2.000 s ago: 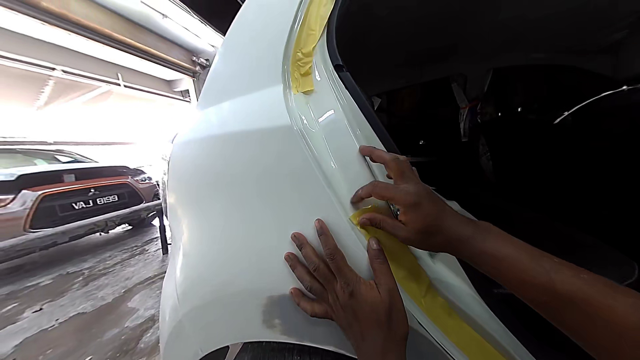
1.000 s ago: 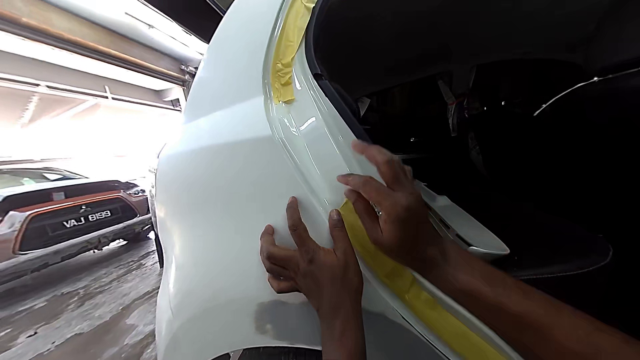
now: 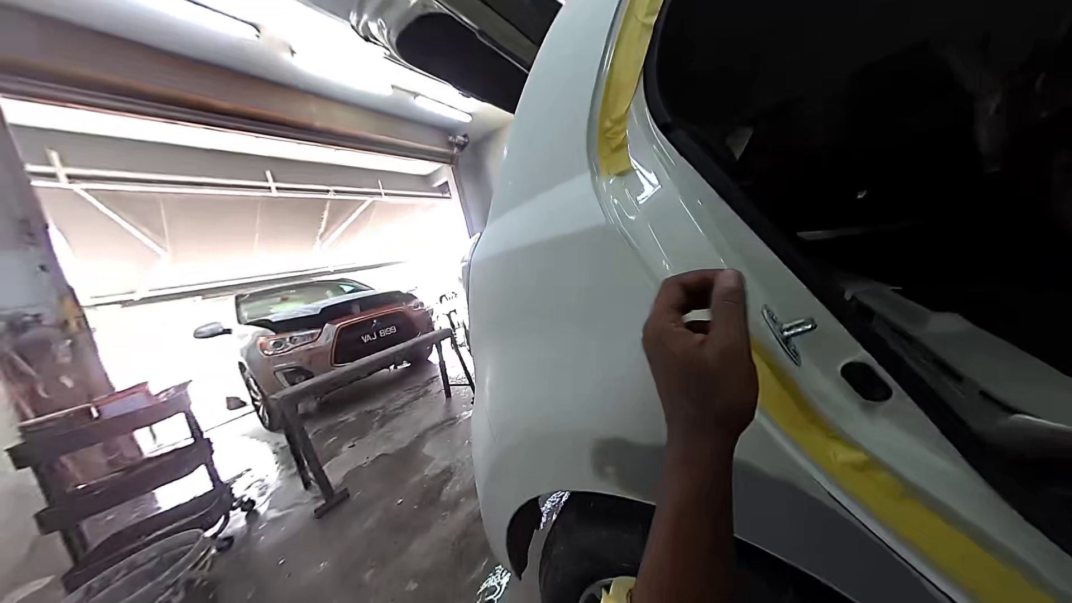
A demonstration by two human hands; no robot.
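My left hand (image 3: 699, 352) is raised in front of the white car's rear quarter panel (image 3: 544, 301), beside the door opening. Its fingers are curled and the thumb points up near the index fingertip; whether anything thin is pinched there cannot be told. One strip of yellow masking tape (image 3: 626, 84) runs down the upper door-frame edge and ends above the hand. Another yellow tape strip (image 3: 846, 456) extends from behind the hand down to the lower right. A metal door striker (image 3: 789, 331) sits just right of the hand. My right hand is out of view.
The wheel arch and tyre (image 3: 590, 536) are below, with a grey patch (image 3: 628, 461) on the panel above. On the left are a metal stand (image 3: 360, 368), a shelved cart (image 3: 126, 427) and a parked car (image 3: 335, 335). Wet-looking concrete floor (image 3: 402, 502) lies between.
My right hand has left the view, uncovering the door striker. My left hand has moved up along the panel edge, and its fingers have curled. The view has swung left.
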